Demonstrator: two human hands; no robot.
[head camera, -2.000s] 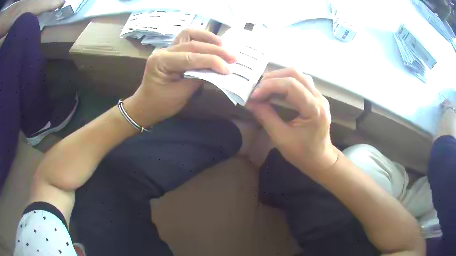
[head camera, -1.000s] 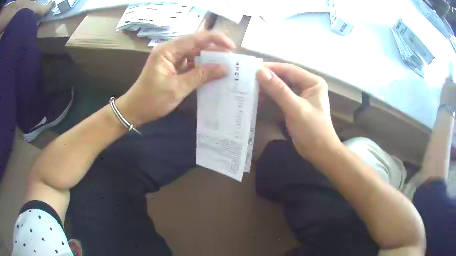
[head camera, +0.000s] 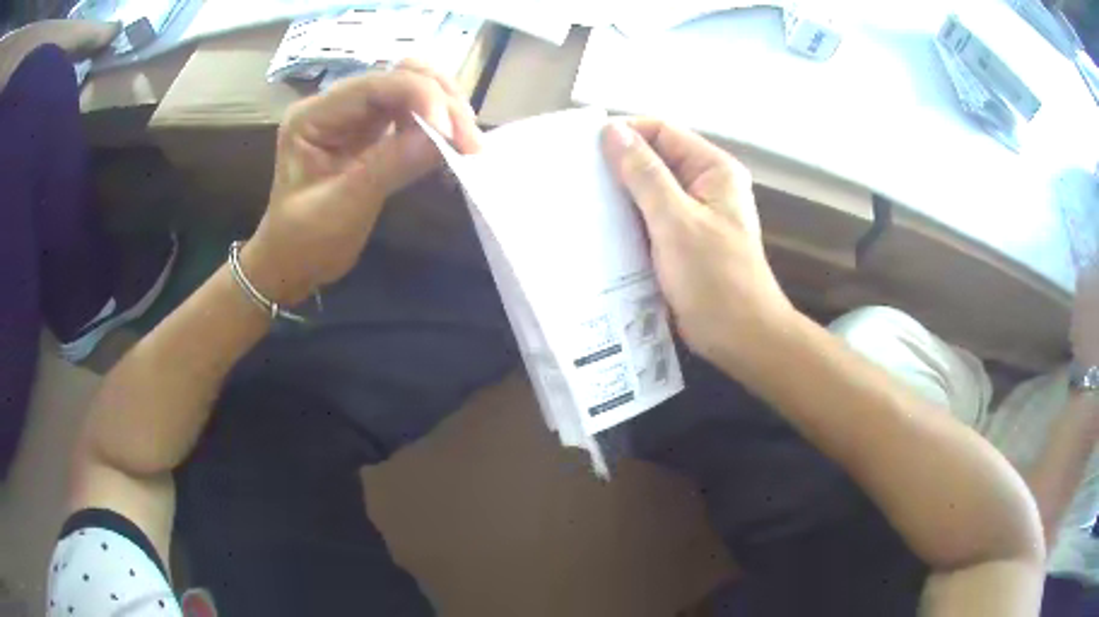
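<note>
A white printed leaflet (head camera: 566, 253) hangs between my two hands above my lap, partly folded, with layered edges and dark heading bars near its lower end. My left hand (head camera: 362, 151) pinches its upper left edge; some fingertips are hidden behind the paper. My right hand (head camera: 693, 217) grips its upper right edge, thumb on the near face, other fingers partly behind. A pile of folded leaflets (head camera: 362, 42) lies on the carton edge beyond my left hand.
Brown cartons (head camera: 229, 90) with a white board (head camera: 783, 127) run across the front. Small product boxes (head camera: 810, 34) and a fanned stack of folded leaflets (head camera: 982, 78) lie on it. Another person's leg (head camera: 48, 217) is at left, another person's arm (head camera: 1073, 422) at right.
The leaflet has gone from a flat, narrow upright strip to a wider, curved and partly opened shape. My left hand has moved left and my right hand slightly lower along the paper.
</note>
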